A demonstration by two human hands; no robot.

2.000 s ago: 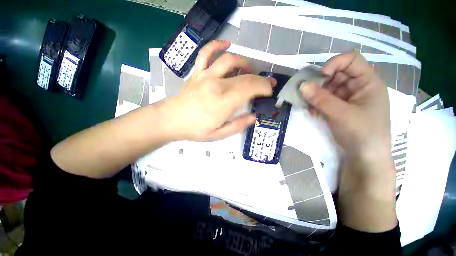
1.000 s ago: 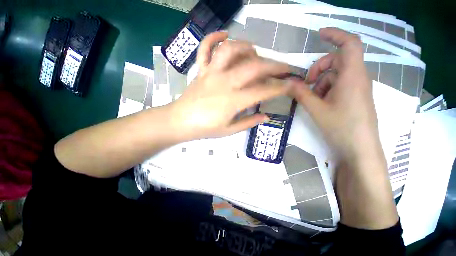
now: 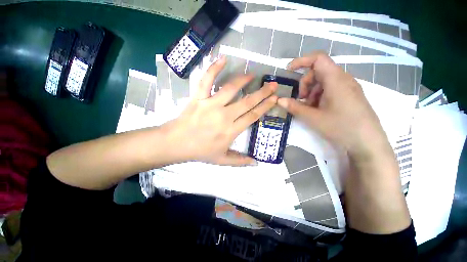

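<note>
A dark keypad phone [image 3: 268,140] lies face up on the white film sheets, its pale keys toward me. A grey film piece [image 3: 284,92] lies over its screen area. My left hand [image 3: 215,115] has its fingers spread; two fingertips rest on the film and the thumb is by the phone's lower left edge. My right hand [image 3: 335,105] is at the phone's upper right, its thumb tip touching the film and its other fingers curled beside the phone, apart from the thumb. The fingertips hide part of the film.
Another phone [image 3: 197,40] lies tilted on the pile's upper left. Two phones [image 3: 83,64] stand close together on the green bench [image 3: 128,41] at left. Fanned film sheets [image 3: 327,43] lie behind my hands, white sheets [image 3: 440,153] at right. Dark red cloth [image 3: 20,153] shows at the left edge.
The curled grey film from my right fingertips now lies on the phone's screen. My left fingers have come down onto it, and my right hand has moved left and closer to the phone.
</note>
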